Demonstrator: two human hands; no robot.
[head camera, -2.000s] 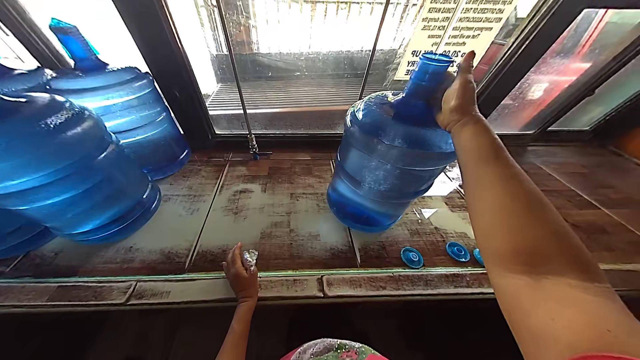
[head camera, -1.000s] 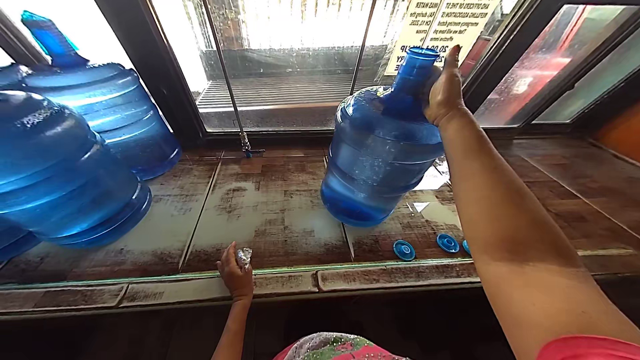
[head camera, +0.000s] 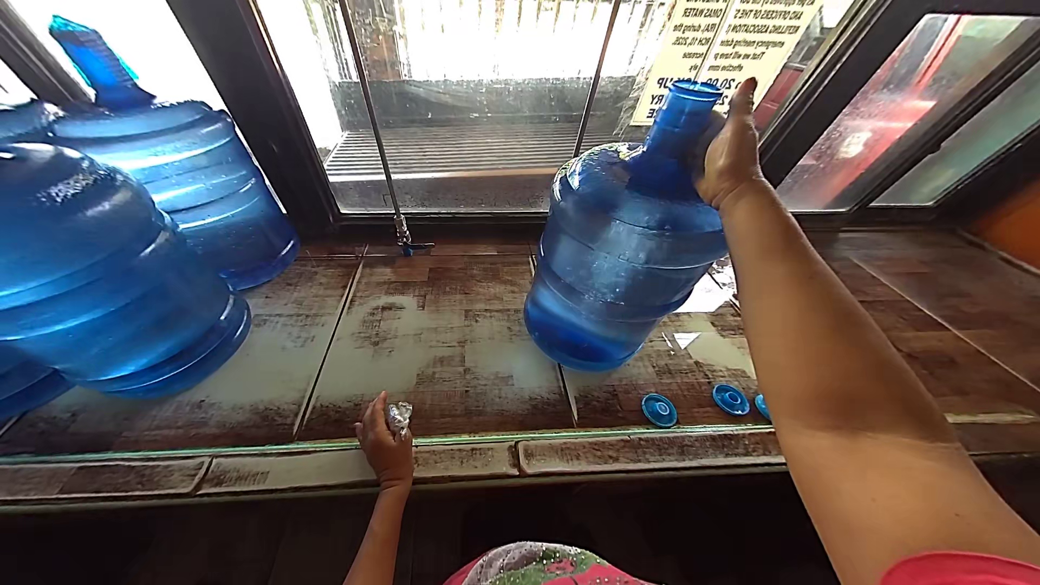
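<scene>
A blue plastic water jug (head camera: 617, 244) with an uncapped neck leans a little to the right on the tiled counter. My right hand (head camera: 731, 150) grips it by the neck, thumb pointing up, the fingers hidden behind. Low on the left, my left hand (head camera: 386, 439) is at the counter's front edge, its fingers closed on a small piece of crumpled clear plastic (head camera: 400, 417). Blue plastic caps, one (head camera: 659, 410) left of another (head camera: 730, 399), lie near the front edge right of the jug, and a third is partly hidden by my right forearm.
More large blue jugs, one in front (head camera: 106, 268) and one behind (head camera: 191, 183), stand on the left. Behind the counter (head camera: 455, 325) is a framed window with a thin metal rod and small valve (head camera: 404, 236). A printed notice (head camera: 731, 49) hangs on the glass.
</scene>
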